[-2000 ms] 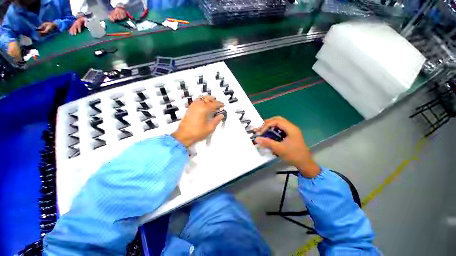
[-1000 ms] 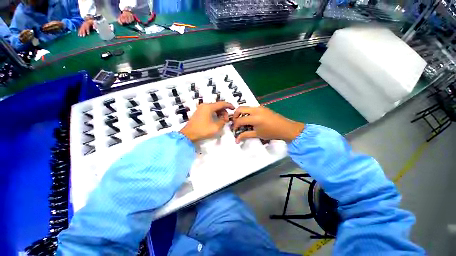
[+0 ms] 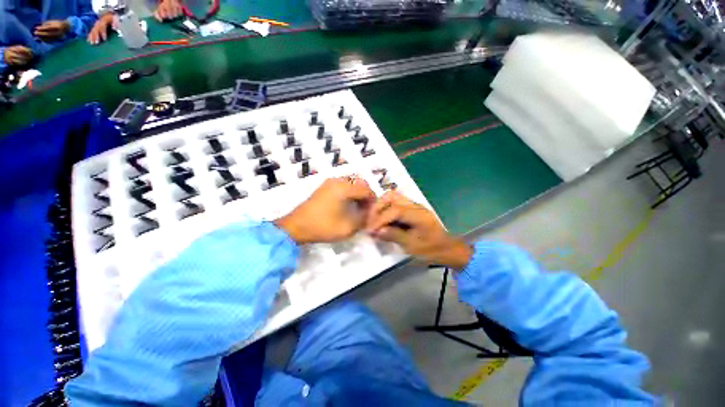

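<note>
A white foam tray [image 3: 199,238] lies at an angle in front of me. Small black parts [image 3: 267,172] stand in its slots in rows over the far half; the near slots that show hold none. My left hand [image 3: 335,208] and my right hand [image 3: 409,228] meet over the tray's right part, fingertips close together. A small dark bit shows at my right fingers, likely a black part. My left fingers are curled and blurred, and what they hold is hidden.
A large blue tote [image 3: 28,238] is at the left, with black parts lined along its side. A thick white foam stack [image 3: 568,103] stands on the green bench [image 3: 469,171] at the right. Other people's hands [image 3: 102,28] are across the line. A black-legged stand [image 3: 477,338] is below right.
My right hand went from the tray's right edge, holding a black part, to beside my left hand. Both hands now meet slightly nearer to me. The view has shifted a little.
</note>
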